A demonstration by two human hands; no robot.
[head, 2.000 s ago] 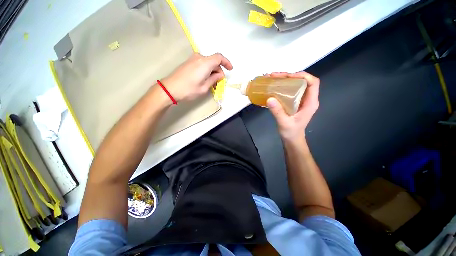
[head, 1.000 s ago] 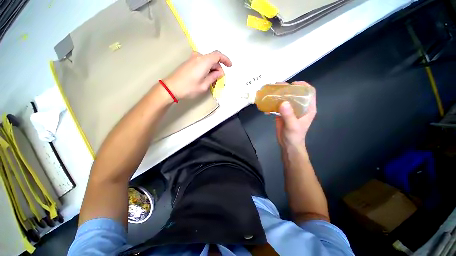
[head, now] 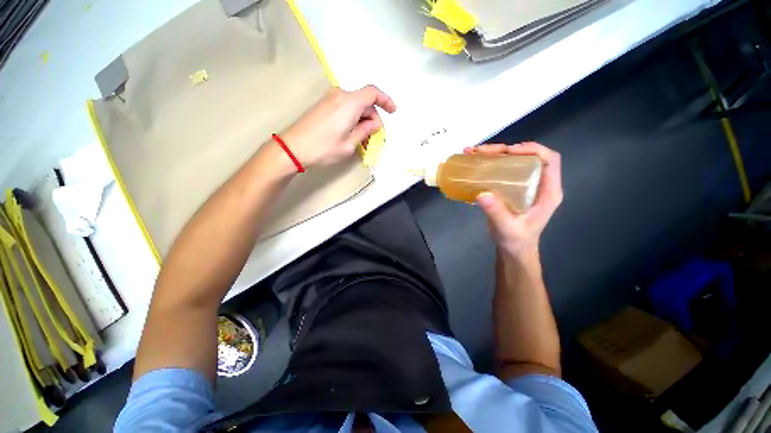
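Note:
A grey-beige bag panel (head: pixel 194 144) with yellow side edging lies on the white table in front of me. Two grey tabs (head: pixel 112 76) sit at its far edge, and a small yellow mark (head: pixel 199 77) is near its upper middle. My left hand (head: pixel 342 127) pinches the yellow binding tail (head: pixel 373 148) at the panel's lower right corner. My right hand (head: pixel 524 199) holds the glue bottle (head: pixel 486 179), with amber liquid, on its side. Its pale nozzle points left at the tail, a short gap away from it.
Stacked panels with yellow tails (head: pixel 516 30) lie at the upper right. Another yellow-edged stack (head: pixel 42 296) is at the left, beside a white board (head: pixel 100 283) and a crumpled white cloth (head: pixel 80 194). A scrap bucket (head: pixel 237 345), a cardboard box (head: pixel 642 351) and a blue object (head: pixel 695 292) are below the table.
My right hand has moved the bottle away from the tail, to the right and slightly down, and the squeezed bottle looks fuller than one second ago. My left hand has stayed at the corner.

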